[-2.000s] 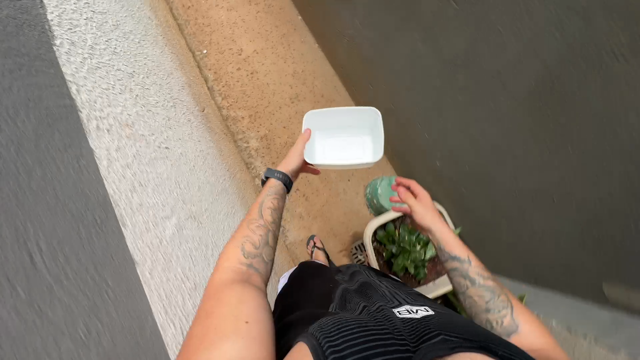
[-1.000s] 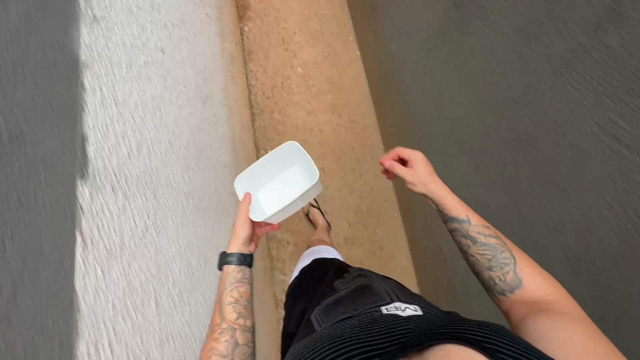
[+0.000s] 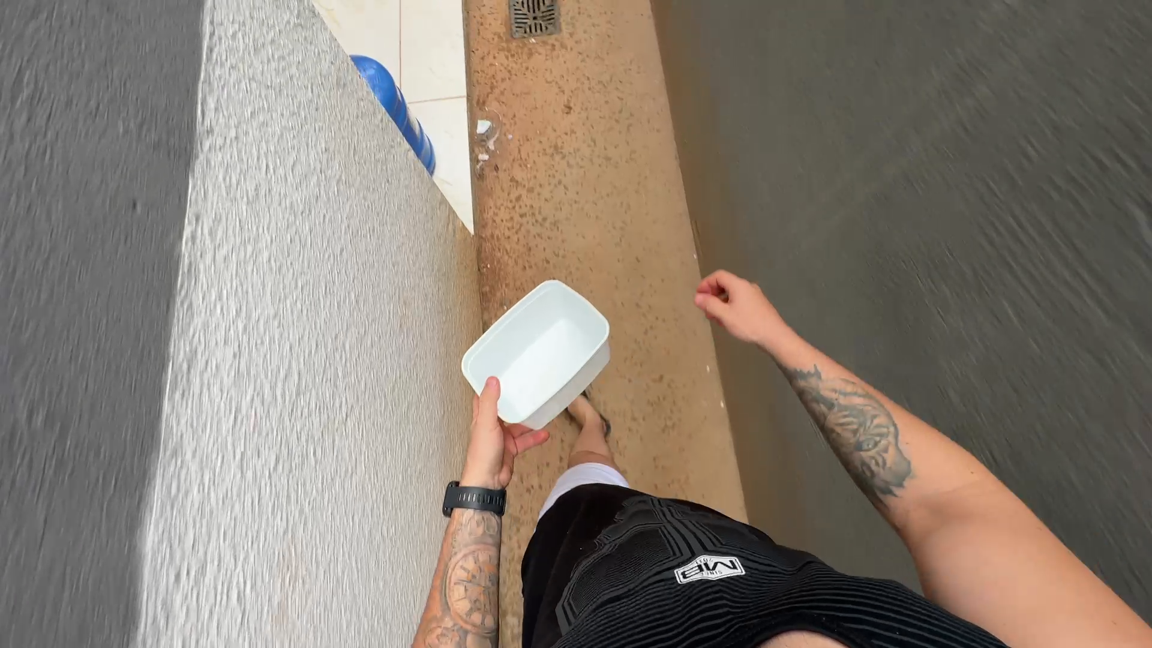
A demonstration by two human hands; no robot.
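A white plastic tub (image 3: 549,346), rectangular with rounded corners, is tilted in front of my body, its open side facing up toward me. No contents show inside it. My left hand (image 3: 493,436) grips its near left corner, the thumb over the rim and the fingers underneath; a dark band is on that wrist. My right hand (image 3: 731,304) is held out to the right of the tub, apart from it, with curled fingers and nothing visible in them. Below the tub, one foot in a sandal (image 3: 589,416) shows on the narrow brown floor.
A textured white wall (image 3: 306,324) runs along the left and a grey wall (image 3: 900,180) along the right. Ahead are a metal floor drain grate (image 3: 535,16), small white debris (image 3: 484,128) on the floor, and a blue cylindrical object (image 3: 396,108) on pale tiles, partly behind the left wall.
The view has moved along the passage; the planter and green pot seen two seconds ago are out of view. The tub has stayed in my left hand and is more tilted than at first.
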